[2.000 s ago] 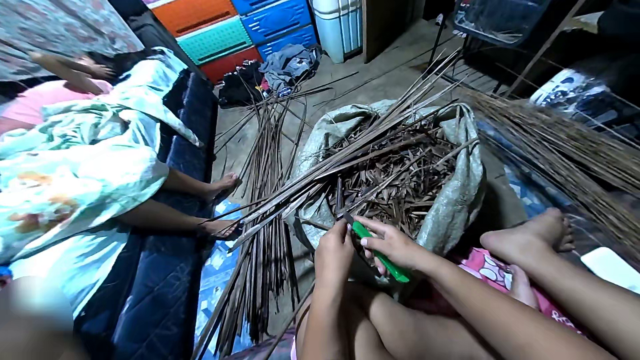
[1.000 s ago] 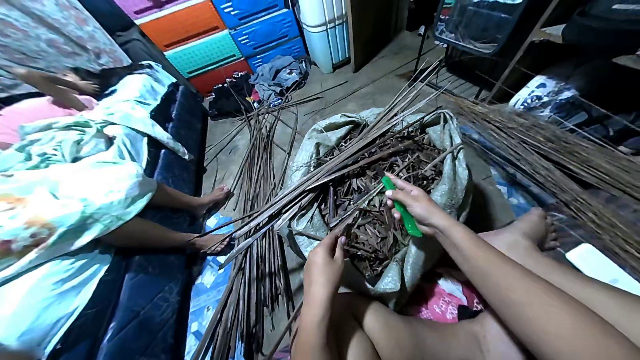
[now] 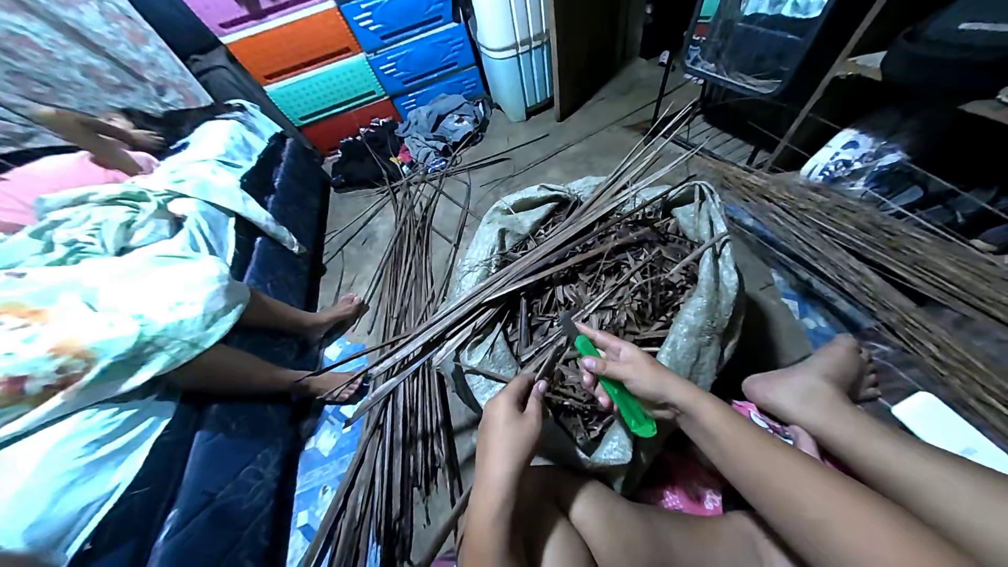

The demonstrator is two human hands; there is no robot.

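My right hand [image 3: 630, 370] grips a green-handled utility knife [image 3: 622, 398], its blade end pointing up and left. Close to its left, my left hand [image 3: 512, 409] pinches a dry brown leaf strip [image 3: 547, 358] between thumb and fingers, over the near part of an open woven sack [image 3: 717, 276]. Dark leaf scraps [image 3: 630, 276] fill the sack. A bundle of long dry strips [image 3: 543, 252] lies slantwise across its top. More long dark strips [image 3: 413, 315] lie on the floor left of the sack.
A person lies on a dark blue mattress [image 3: 236, 465] at left, bare feet [image 3: 335, 386] near the strips. Thin sticks [image 3: 882, 244] are heaped at right. Clothes [image 3: 445, 126] lie before coloured plastic drawers [image 3: 319, 90]. A white object [image 3: 949, 425] lies beyond my leg.
My right hand with the knife was low beside my left hand, then lifted over the scraps, and is now back close to the left hand.
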